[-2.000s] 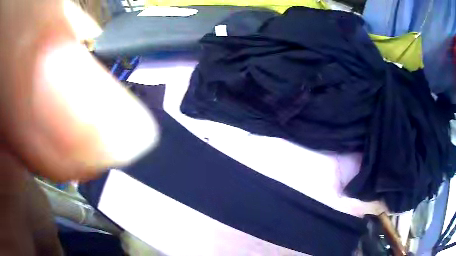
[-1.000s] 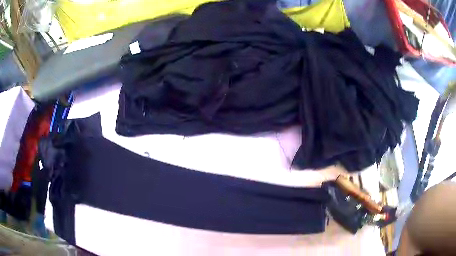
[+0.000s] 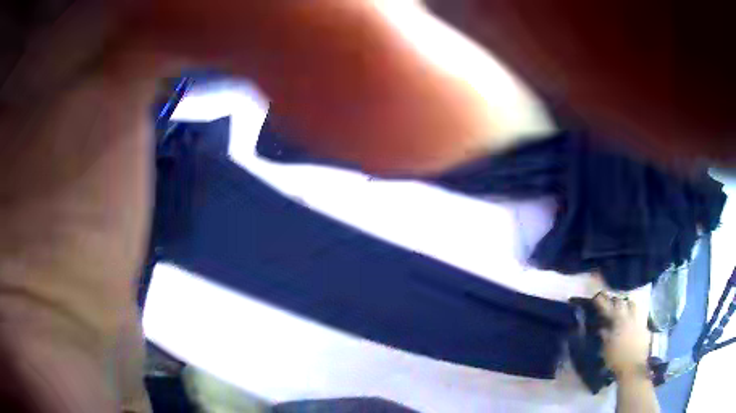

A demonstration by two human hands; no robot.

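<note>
Dark trousers (image 3: 347,274) lie with one leg flat across the pale table, the straight hem at the right and the wider, bunched end at the left. My right hand (image 3: 621,335) is at the far right, closed over the handle of the dark iron (image 3: 587,347), which stands at the hem end. The handle is hidden under my fingers. My left hand (image 3: 89,202) is very close to the camera, large and blurred, covering the left side and top. Its fingertips and grip are unclear, and it hides part of the wide trouser end.
A heap of dark trousers (image 3: 629,214) lies on the far side of the pale table cover (image 3: 452,222), partly hidden by my blurred hand. Blue cloth and dark cables (image 3: 718,319) are at the right edge. Grey cloth shows at the bottom edge.
My right hand has come onto the iron, whose brown handle was uncovered before. The large blurred hand now covers the left and top. The view has shifted; the trouser leg still lies flat.
</note>
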